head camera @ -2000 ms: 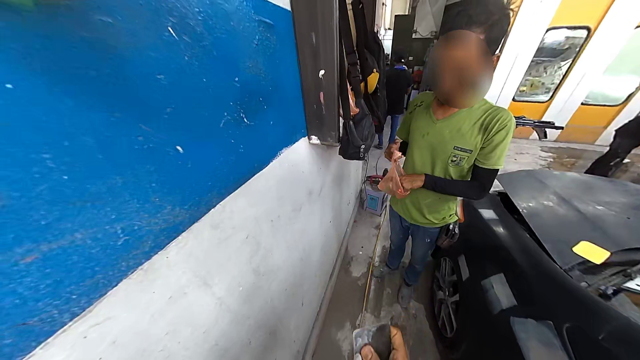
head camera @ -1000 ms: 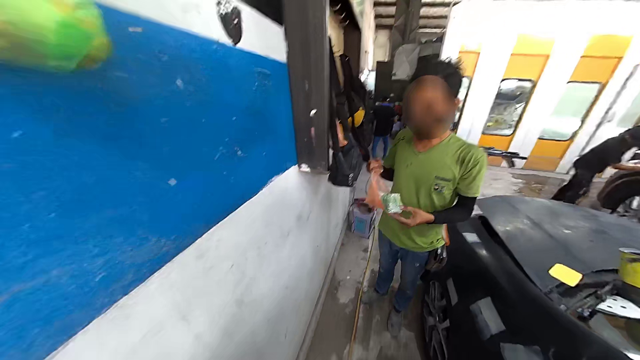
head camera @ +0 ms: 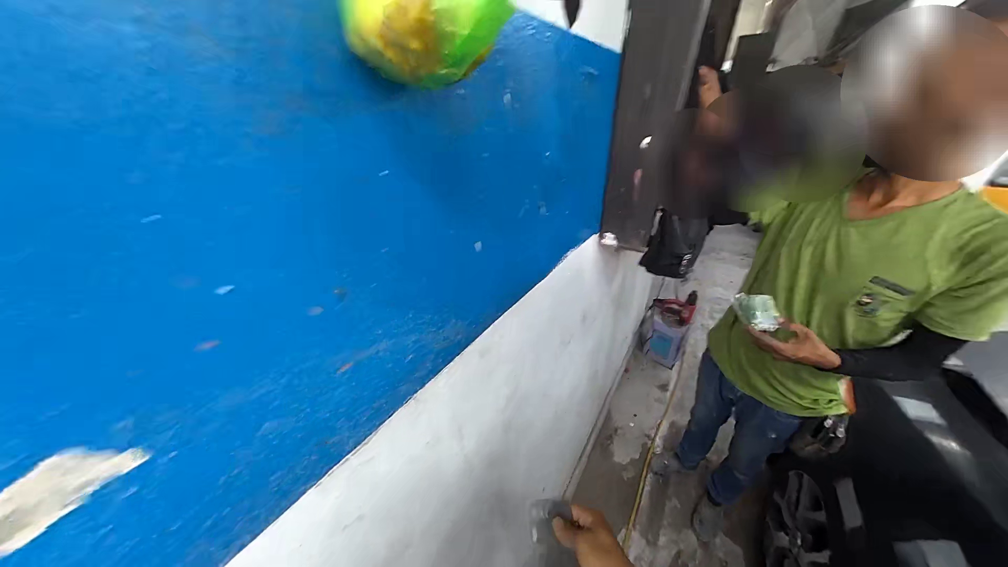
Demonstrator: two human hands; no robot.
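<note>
At the lower middle, my right hand point(head camera: 589, 537) reaches in from the bottom edge with its fingers closed on a grey rounded object point(head camera: 547, 521), close to the white lower part of the wall point(head camera: 472, 441). The object is blurred, and I cannot tell what it is. My left hand is out of view. A person in a green T-shirt point(head camera: 890, 260) faces me at the right, with a small clear-wrapped packet point(head camera: 758, 312) in one hand. That person's other arm is raised near the dark post and partly blurred.
A blurred yellow-green bundle point(head camera: 429, 35) is at the top, in front of the blue wall point(head camera: 276, 197). Beyond it are a dark post point(head camera: 650, 118), a black bag point(head camera: 676, 246) and a container with a red top point(head camera: 665, 335) on the floor. A dark car point(head camera: 906, 472) stands at the right.
The person's raised arm now reaches toward the post; a second ago both hands were low, with a pinkish bag and the packet. My right hand has come back into view.
</note>
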